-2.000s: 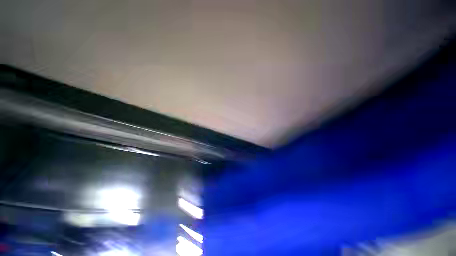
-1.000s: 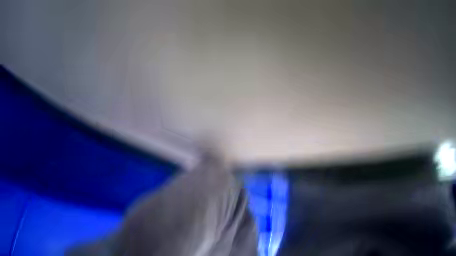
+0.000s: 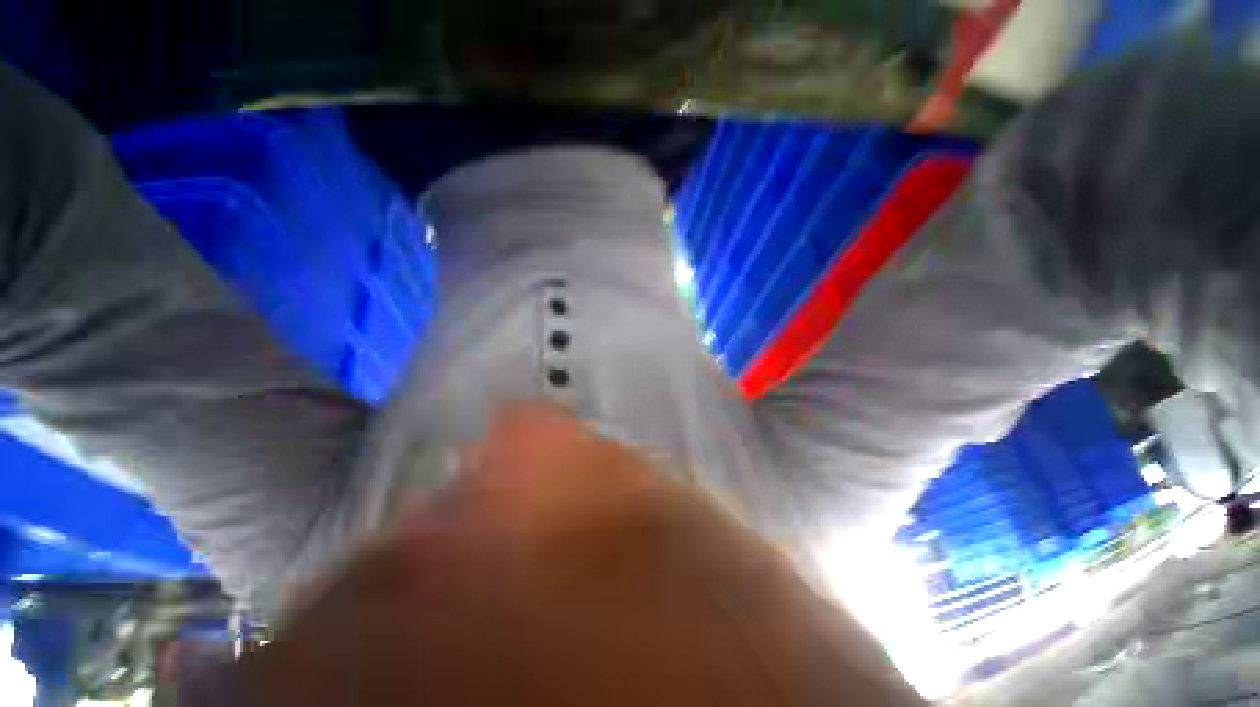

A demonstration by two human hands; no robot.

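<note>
Neither of my hands can be made out. A grey sleeve [image 3: 180, 359] runs off the left edge and another grey sleeve [image 3: 1023, 263] runs off the right side. Between them is a grey buttoned garment [image 3: 622, 318]. A large blurred shape [image 3: 594, 580] close to the lens covers the bottom middle; I cannot tell what it is. Stacked blue bins [image 3: 795, 207] stand behind the garment, with a red tray or bin edge [image 3: 877, 263] beside them. No held work piece is visible.
More blue bins [image 3: 277, 207] are at the upper left. Another blue stack [image 3: 1036, 470] is at the lower right, near a bright glare. A dark band [image 3: 553, 55] crosses the top. A blurred figure, perhaps a person [image 3: 1195, 435], is at the right edge.
The view has swung sharply. The pale surface that filled the upper part is gone; the grey garment, both sleeves, blue bins and red edge now show.
</note>
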